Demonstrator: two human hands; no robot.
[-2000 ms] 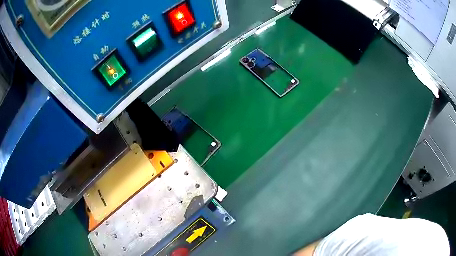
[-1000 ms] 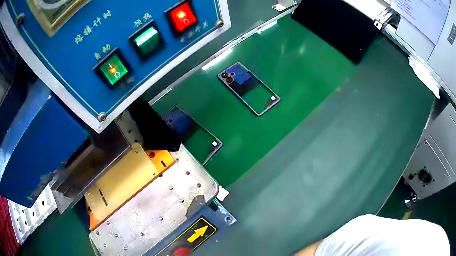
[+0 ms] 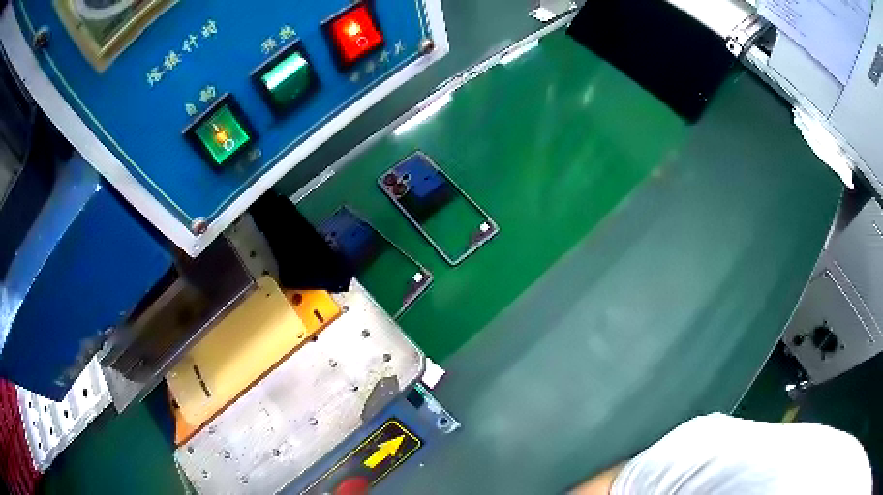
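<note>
A phone frame (image 3: pixel 439 207) with a dark blue upper part and an open lower part lies on the bright green strip (image 3: pixel 581 126). A second phone frame (image 3: pixel 399 274) lies beside the press, its left part hidden behind a black part of the press. The tan-yellow fixture (image 3: pixel 237 360) on its orange plate holds no frame that I can see. Neither of my hands is in view; a white sleeve and a bit of bare arm show at the bottom right edge.
The blue control box (image 3: pixel 145 116) with two green switches and one red fills the upper left. The silver base plate (image 3: pixel 310 401) has a red stop button (image 3: pixel 354 485) in front. A black flap (image 3: pixel 644 53), a white cabinet (image 3: pixel 852 309) and a white perforated tray (image 3: pixel 66 414) also show.
The free phone frame has moved along the strip, down and to the left, towards the frame beside the press. That second frame has stayed nearly in place.
</note>
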